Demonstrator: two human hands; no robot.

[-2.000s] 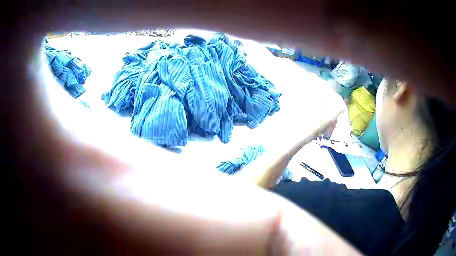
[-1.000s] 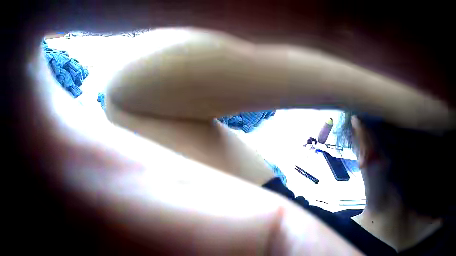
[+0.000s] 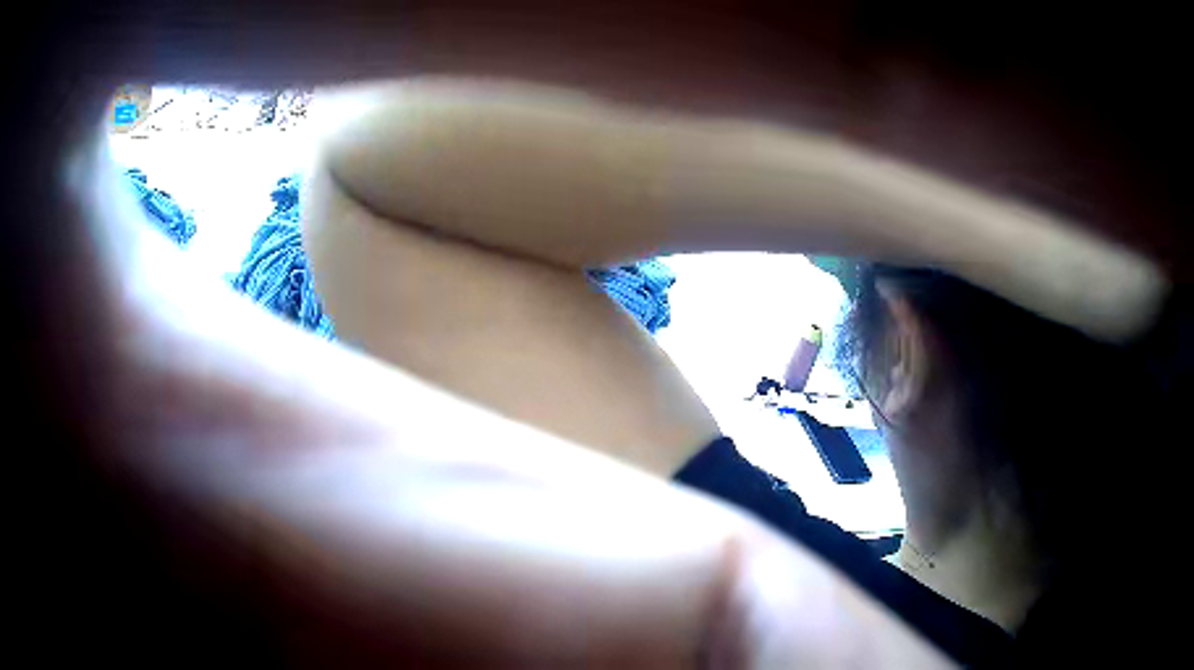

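A blue ribbed sweater pile [image 3: 282, 268] lies on the white table [image 3: 740, 308]. It is mostly hidden behind a raised, bent bare arm [image 3: 485, 183]; another part of the blue knit shows right of the elbow. A smaller blue heap [image 3: 160, 207] lies at the far left. Blurred skin-toned shapes very close to the lens cover the rim and lower part of the view. They look like fingers or a palm, but I cannot tell which hand. Neither my left hand nor my right hand can be made out clearly.
A person [image 3: 904, 353] with dark hair and a black top is close at the right. Beyond are a black smartphone [image 3: 834, 449], a reddish-brown cone [image 3: 803, 357] with a yellow-green end, and a small dark bunch [image 3: 763, 390]. Glare washes out much of the table.
The bent arm, low at first, rose across the view and now hides most of the pile. The person's head turned away. The black, narrow item near the smartphone is no longer visible.
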